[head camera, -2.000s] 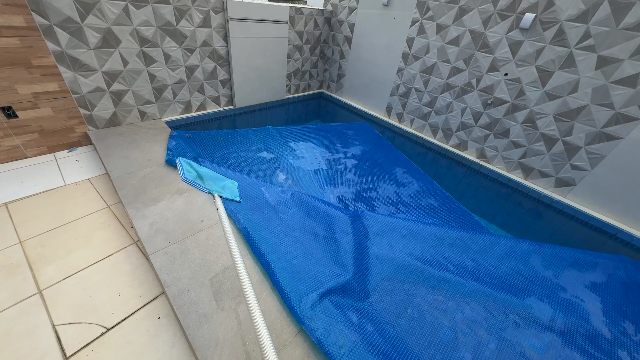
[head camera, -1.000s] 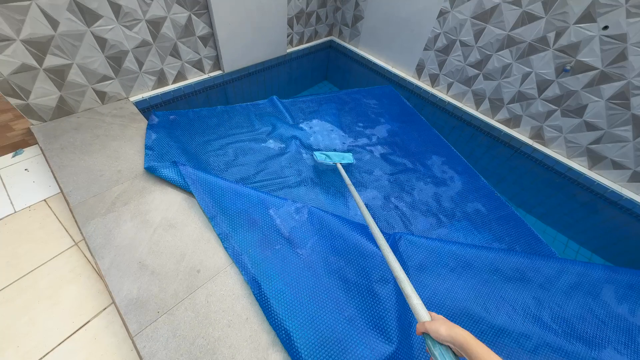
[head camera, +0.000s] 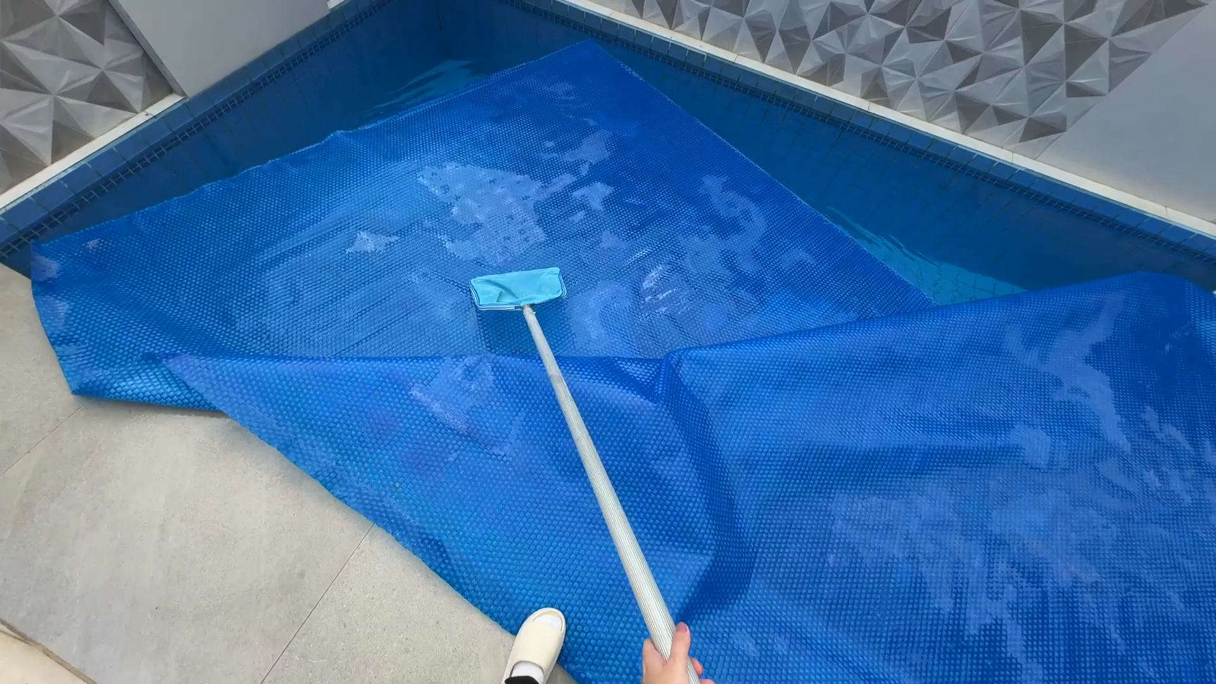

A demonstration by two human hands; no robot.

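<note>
My right hand (head camera: 673,657) is at the bottom edge, closed around the ribbed pale pole (head camera: 608,494) of a flat mop. A light-blue cloth covers the mop head (head camera: 518,288), which lies on the wet blue bubble pool cover (head camera: 361,247). Just in front of the mop head, a large fold of the cover (head camera: 855,494) crosses under the pole. My left hand is out of view.
A white shoe (head camera: 537,641) stands on the grey stone deck (head camera: 171,532) beside the cover's edge. Pool water (head camera: 940,275) shows along the far right side, below a pale coping (head camera: 855,104) and a patterned wall (head camera: 883,57).
Since two seconds ago the mop head has moved from the cover's left edge onto its middle. The view has shifted strongly, and my right hand and a shoe now show.
</note>
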